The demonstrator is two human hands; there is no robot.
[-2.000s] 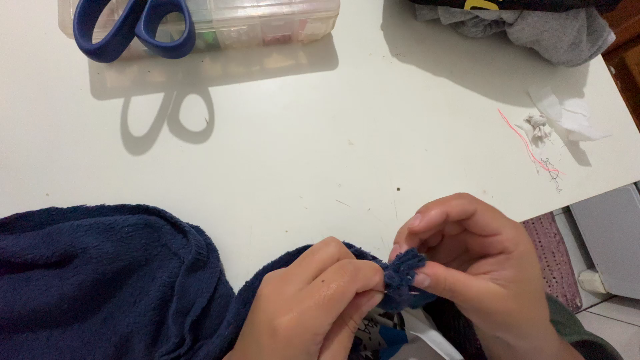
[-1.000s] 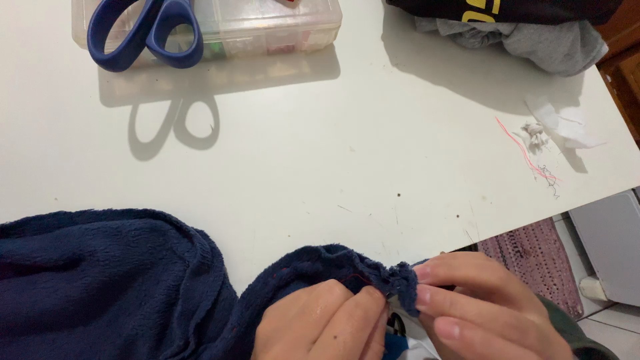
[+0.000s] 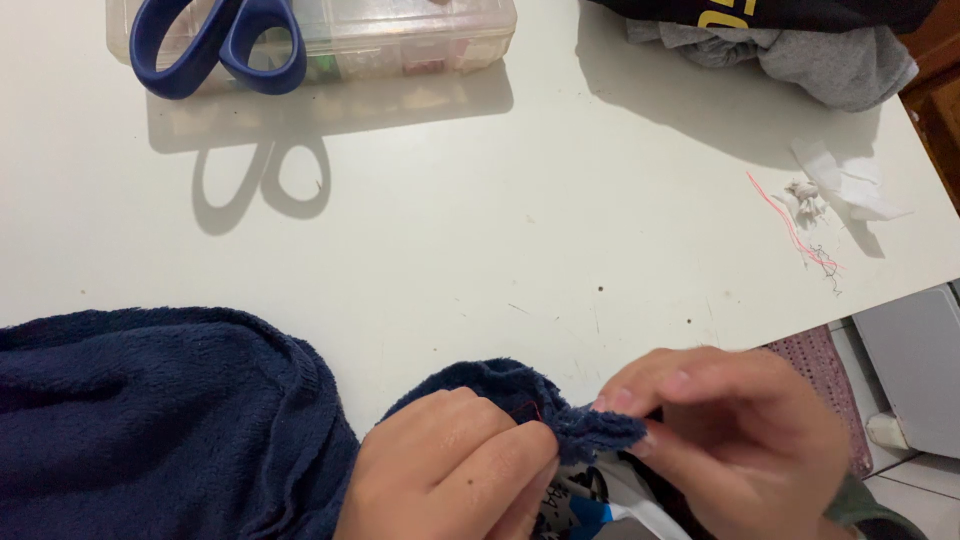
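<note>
Navy fleece fabric (image 3: 172, 405) lies bunched at the lower left, and a narrower part of it curves over to my hands at the table's front edge. My left hand (image 3: 457, 465) pinches this fabric edge, with a bit of red thread (image 3: 528, 409) showing by its fingers. On the other side, the thumb and fingertips of my right hand (image 3: 720, 427) hold the fabric's gathered end (image 3: 604, 431). Whether a needle is between the fingers cannot be told.
Blue-handled scissors (image 3: 262, 45) rest on a clear plastic box (image 3: 420, 37) at the upper left. Grey and black cloths (image 3: 832, 67) lie at the upper right. Near the right edge of the white table (image 3: 450, 247) are white scraps (image 3: 851, 180) and loose pink thread (image 3: 780, 214).
My right hand has turned and lifted slightly since a second ago, its thumb and fingers now spread around the fabric's end. My left hand keeps its pinch.
</note>
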